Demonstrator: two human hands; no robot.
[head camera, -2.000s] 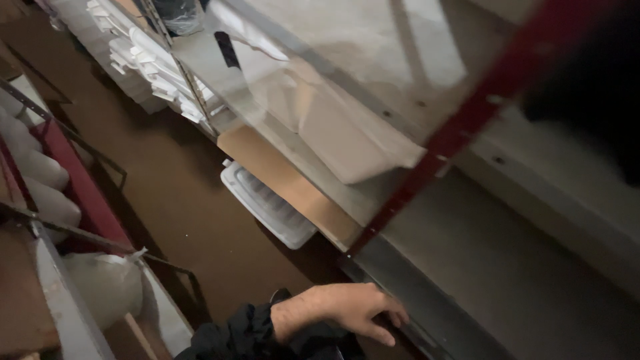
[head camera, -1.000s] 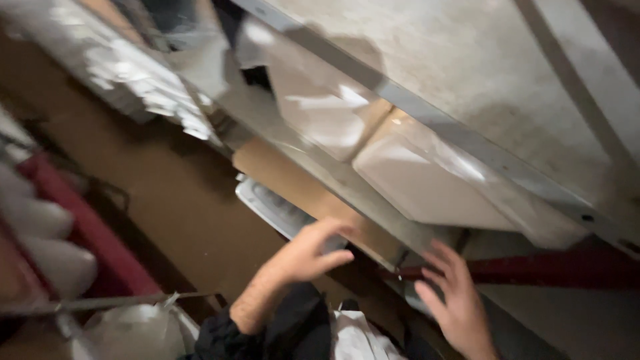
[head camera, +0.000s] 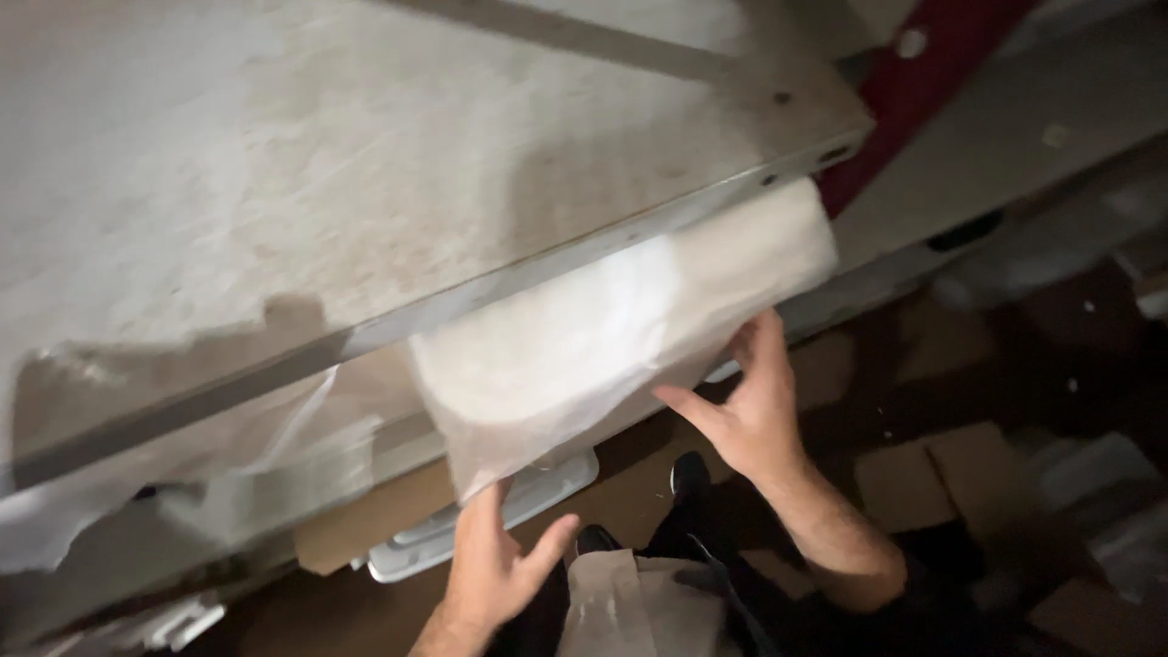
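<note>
A white package in clear plastic wrap (head camera: 602, 338) juts out from below the edge of a metal shelf board. My left hand (head camera: 497, 557) is at the package's lower left corner, its fingertips reaching behind the wrap and its thumb apart. At the lower right side of the package is my right hand (head camera: 744, 397), fingers against or just behind its underside, thumb spread. Blur hides how firmly either hand touches it.
The scuffed metal shelf board (head camera: 365, 182) spans the top, with a red upright post (head camera: 912, 82) at its right corner. Below are a cardboard piece (head camera: 383, 516), a plastic lid or bin (head camera: 547, 488) and cardboard boxes (head camera: 931, 474) on the floor at the right.
The view has swung strongly. Both hands, apart from any package one second ago, are now at the wrapped white package. Only one hand showed two seconds ago.
</note>
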